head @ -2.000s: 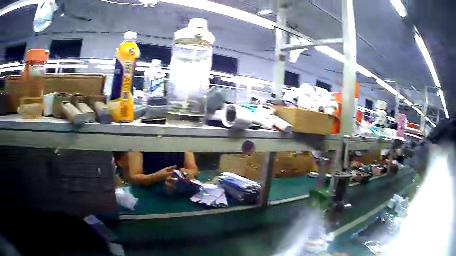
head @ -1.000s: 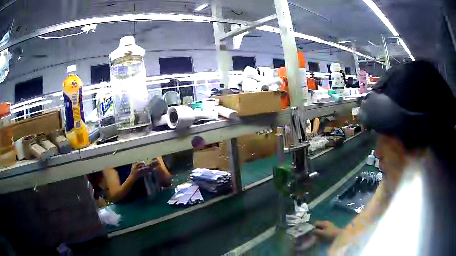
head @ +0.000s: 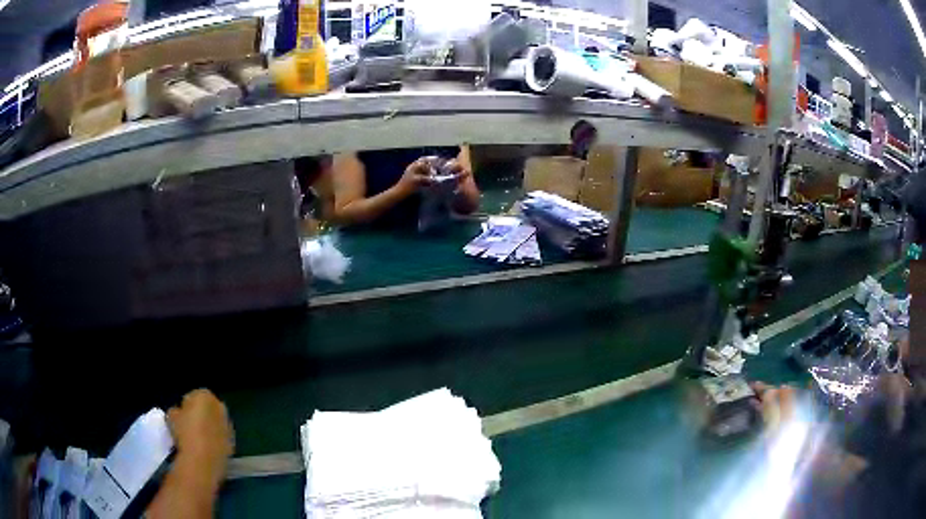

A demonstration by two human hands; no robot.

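Note:
My left hand [head: 203, 436] is at the lower left, its forearm cut off by the bottom edge. Its fingers are on the upper end of a white package [head: 132, 468], which it appears to grip; part of the grip is hidden. More white-blue packages with dark marks [head: 69, 482] stand in a row left of it. A thick stack of white paper sheets [head: 396, 456] lies at bottom centre, right of my left hand and apart from it. My right hand is not in view.
The dark green conveyor [head: 487, 324] runs behind the pale rail [head: 579, 398]. A neighbour's hand [head: 777, 405] is beside a dark block [head: 729, 408] near the green press [head: 729, 266]. A person opposite handles a bag [head: 437, 203] under the shelf [head: 406, 120]. A large dark carton stands left.
The view has tilted down and turned back left. The white stack, the packages and my left hand have come into view. The person opposite still holds an item.

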